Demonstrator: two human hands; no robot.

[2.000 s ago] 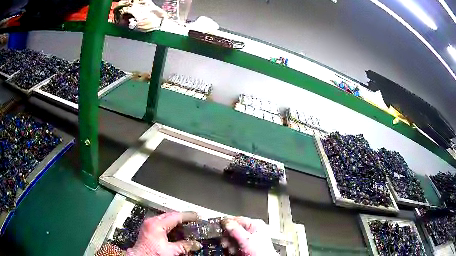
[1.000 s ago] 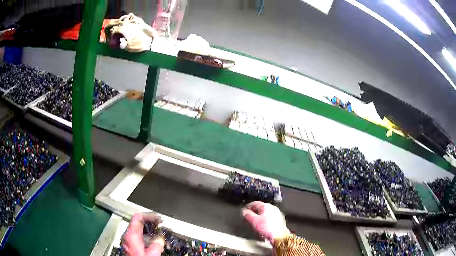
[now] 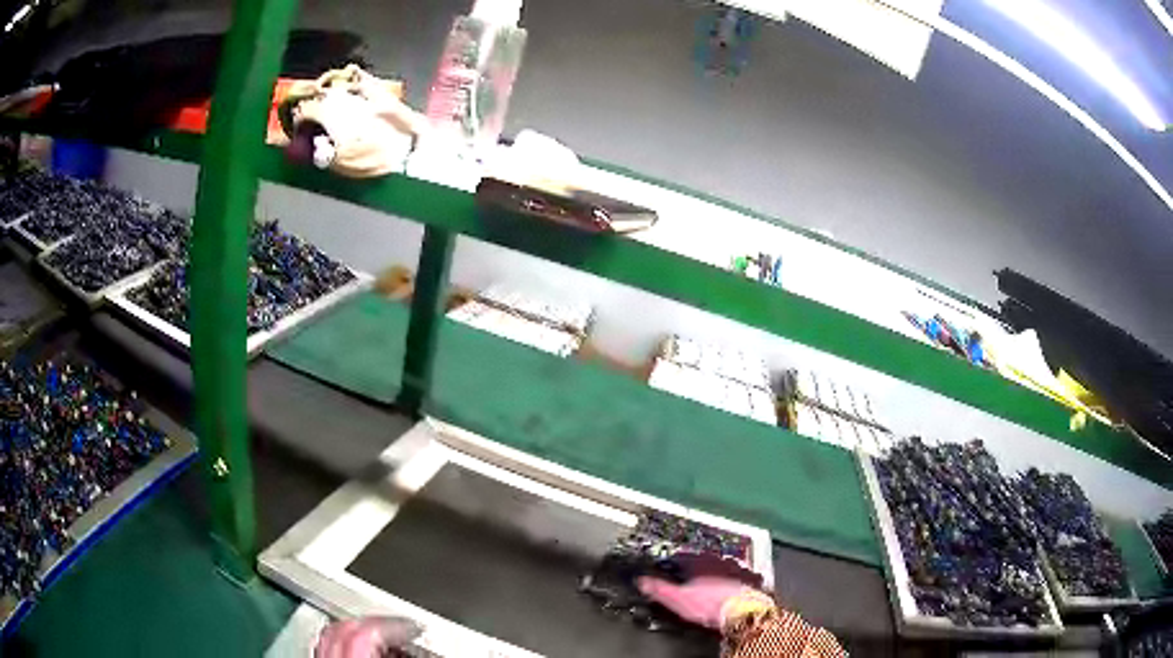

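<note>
My right hand (image 3: 705,599) reaches from the right over the right end of the white-framed tray (image 3: 315,546). Dark circuit boards (image 3: 618,578) lie at and just left of its fingertips; whether the fingers grip one is too blurred to tell. More small boards (image 3: 688,532) with coloured specks sit behind the hand along the tray's right end. My left hand (image 3: 367,638) is at the bottom edge, cut off and blurred, beside the near corner of this tray; what its fingers hold is hidden. The nearer tray is almost wholly out of the picture.
Trays heaped with boards stand at the left (image 3: 71,463), back left (image 3: 264,276) and right (image 3: 958,533). A green post (image 3: 225,334) rises left of the middle tray. A green shelf (image 3: 695,264) crosses above, bearing a clear bottle (image 3: 473,80), cream cloth (image 3: 360,122) and a dark flat case (image 3: 566,206).
My right hand went from a strip held with my left hand to the middle tray's right end. My left hand moved lower, partly out of view. The view has tilted up, showing more shelf.
</note>
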